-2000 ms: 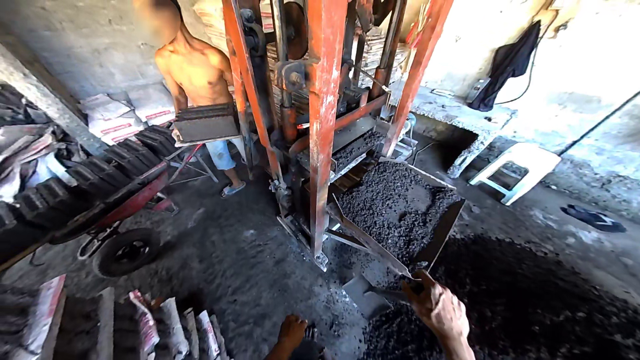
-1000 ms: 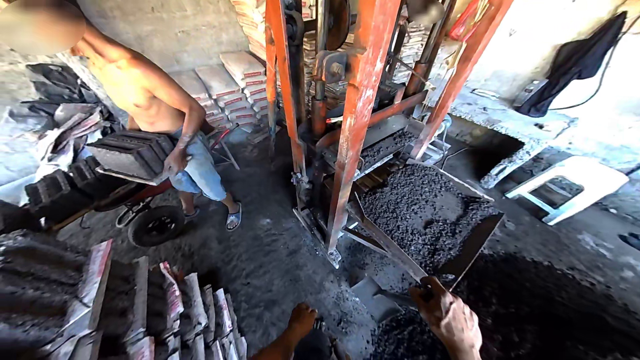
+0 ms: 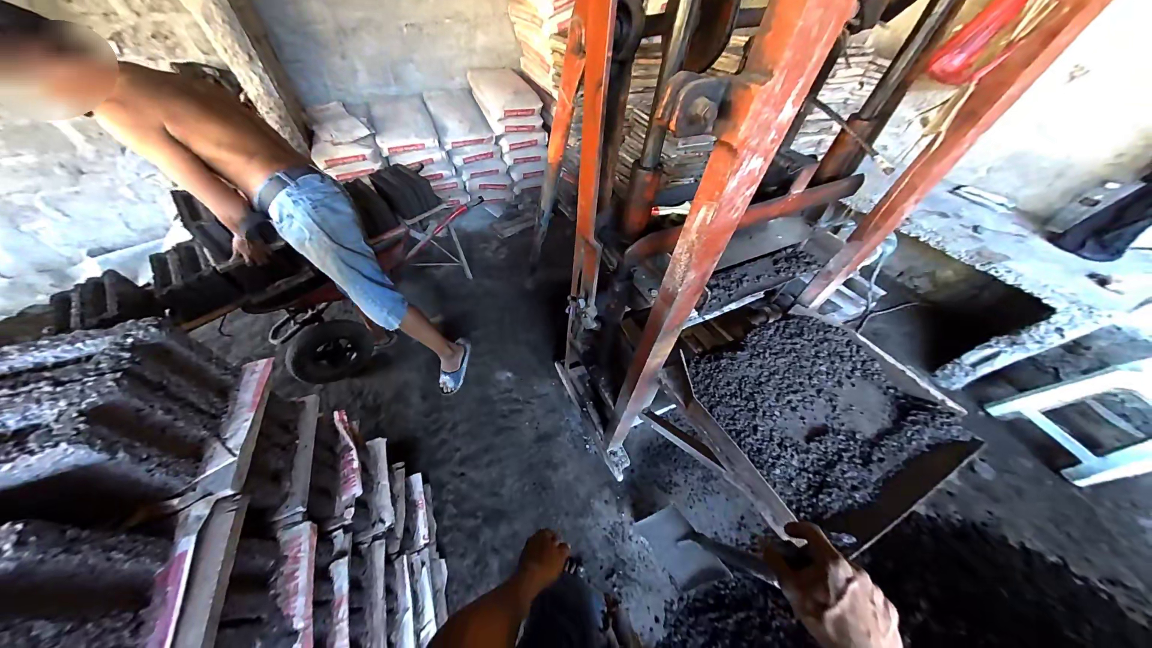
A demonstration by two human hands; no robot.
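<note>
My right hand (image 3: 832, 585) is closed on the dark handle of a shovel, at the front corner of a metal tray. The shovel's blade (image 3: 679, 544) rests low beside a heap of dark aggregate mix (image 3: 954, 594). More of this mix (image 3: 801, 405) fills the tray, which joins a block-making press with an orange steel frame (image 3: 711, 216). My left hand (image 3: 543, 551) is low in the middle, over the floor by my leg; its fingers look curled, and whether it holds anything cannot be seen.
Stacked dark blocks (image 3: 117, 432) with boards between them stand at the near left. Beyond, a co-worker (image 3: 207, 135) leans over a wheeled cart (image 3: 333, 351) loaded with blocks. Sacks (image 3: 450, 135) are piled by the wall. A white plastic stool (image 3: 1080, 414) lies at the right.
The co-worker, who held a block before, now leans over the cart with a hand at the blocks on it. My right hand stays on the shovel. The view has shifted.
</note>
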